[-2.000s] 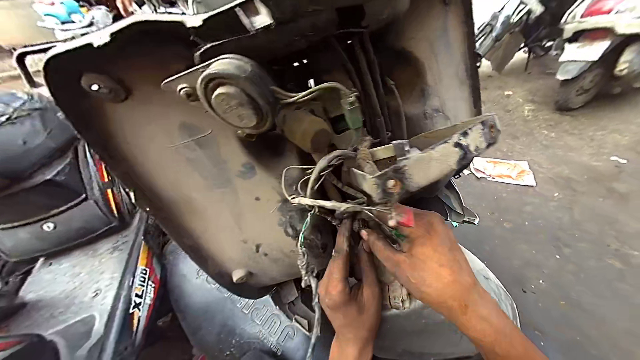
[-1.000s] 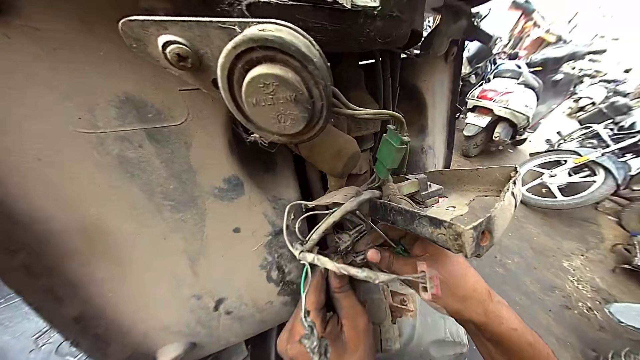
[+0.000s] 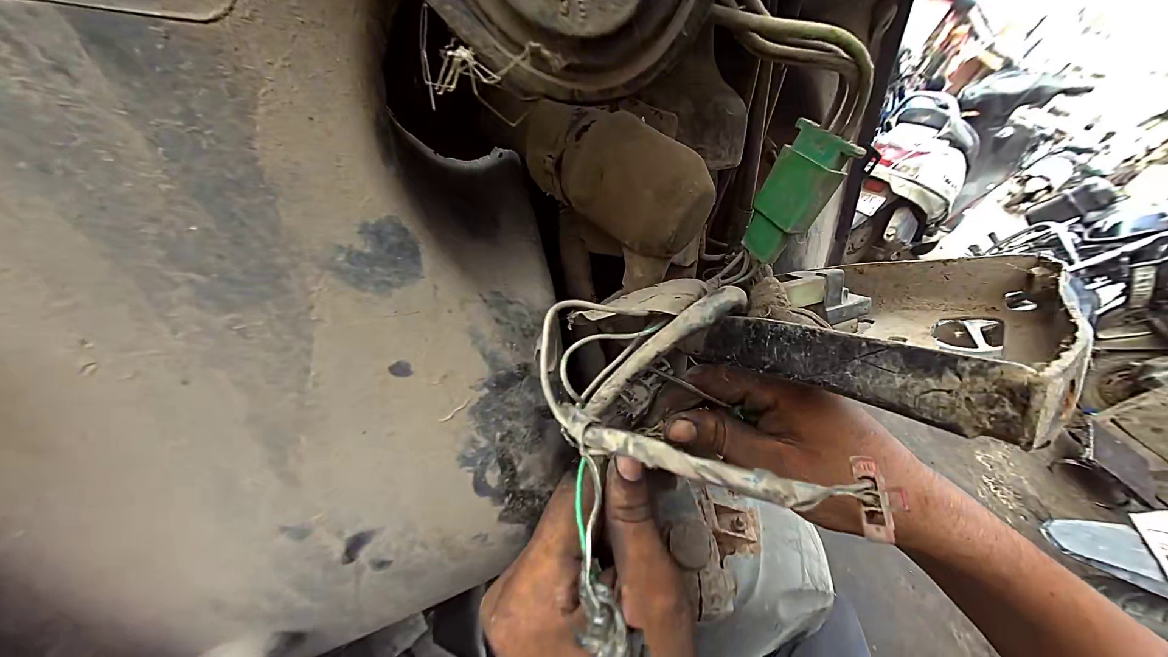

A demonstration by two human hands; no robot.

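Observation:
My left hand (image 3: 593, 557) is at bottom centre, thumb up, behind a hanging green and white wire (image 3: 587, 529). To its right my right hand (image 3: 776, 438) reaches in under a dusty metal bracket (image 3: 876, 374). Fingertips of both hands are at a cluster of dirty wires and a connector (image 3: 643, 392); what they grip is hidden. In front of them a taped wiring harness (image 3: 712, 470) runs right to a small pinkish connector (image 3: 873, 500). A green plug connector (image 3: 796, 187) hangs above the bracket, beside a round horn (image 3: 584, 36).
A large dusty body panel (image 3: 274, 365) fills the left side. A covered cylindrical part (image 3: 639, 178) juts out below the horn. Rusty metal (image 3: 735, 525) lies beside my left hand. Parked scooters (image 3: 917, 173) and motorcycles stand at the right.
The view has moved in much closer to the wiring. Both hands stay at the wire cluster under the bracket.

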